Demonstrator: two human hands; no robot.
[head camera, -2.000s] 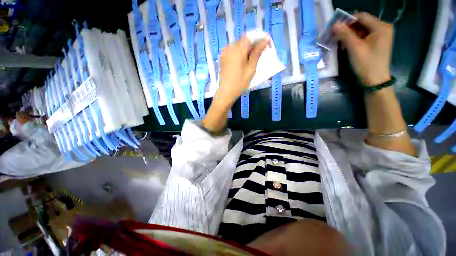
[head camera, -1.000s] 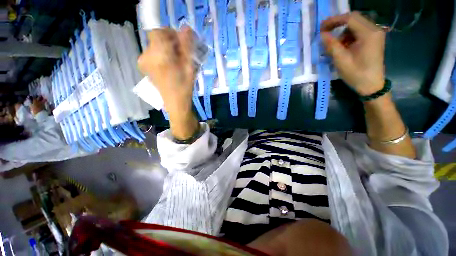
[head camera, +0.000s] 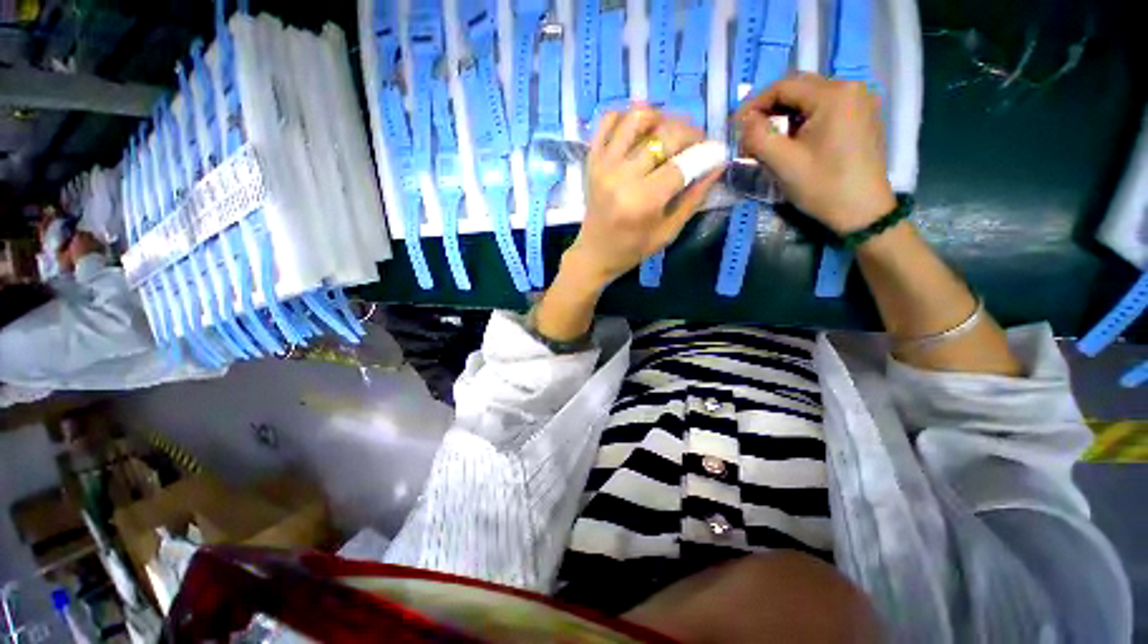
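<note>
Several light-blue digital watches (head camera: 541, 161) lie in rows on a white foam tray (head camera: 904, 113), their straps hanging past its near edge. My left hand (head camera: 630, 195) is over the middle of the tray, fingers bent, with a white finger cot (head camera: 699, 161) on one fingertip. Shiny clear film (head camera: 755, 184) shows between my hands, by the left fingertips. My right hand (head camera: 821, 151) is just right of it, thumb and finger drawn together; whether they pinch anything is hard to see. Its fingers cover part of the watches below.
A tray stack (head camera: 302, 151) stands at the left, with blue straps hanging and a printed barcode label strip (head camera: 195, 224) across it. Another tray (head camera: 1127, 227) with straps is cut off at the right edge. A person in a pale coat (head camera: 88, 333) is at the far left.
My left hand has moved right from the tray's left end to the middle. My right hand has moved slightly left and down, so the hands are now close together. The white paper by my left hand no longer shows.
</note>
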